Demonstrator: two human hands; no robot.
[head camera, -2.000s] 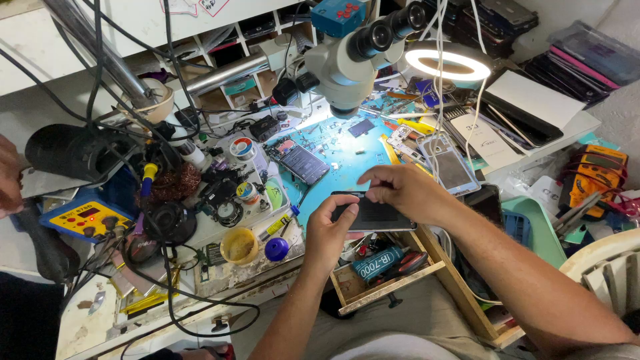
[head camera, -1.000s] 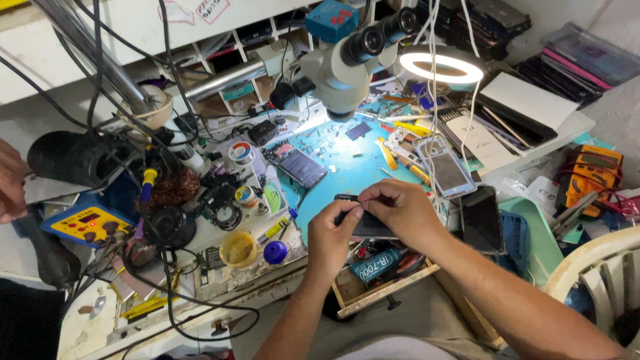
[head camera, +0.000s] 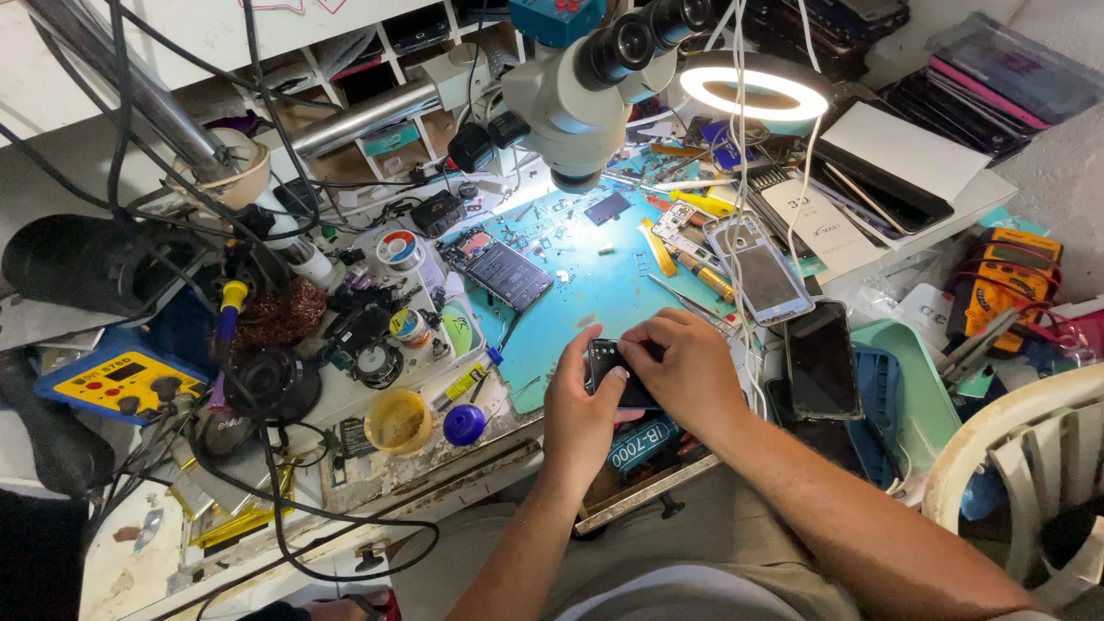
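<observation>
A dark smartphone (head camera: 611, 362) is held over the front edge of the bench, above a drawer. My left hand (head camera: 582, 401) grips its left side, with the thumb on its face. The fingers of my right hand (head camera: 668, 358) are pinched at its upper right corner; whether they hold a small part cannot be seen. On the blue work mat (head camera: 595, 293) lies an opened phone with its battery showing (head camera: 509, 274). A silver phone frame (head camera: 759, 267) and tweezers (head camera: 681, 295) lie to the right of it.
A stereo microscope (head camera: 569, 103) and a lit ring lamp (head camera: 755, 90) stand over the mat. At left are a soldering station (head camera: 125, 379), loose cables and an amber jar (head camera: 398, 421). The drawer (head camera: 647, 492) is pulled out. At right are a multimeter (head camera: 1005, 285) and a chair (head camera: 1026, 466).
The phone in my left hand is now tilted so that more of its face shows. My right fingers have shifted from near my left fingertips to the phone's upper right corner.
</observation>
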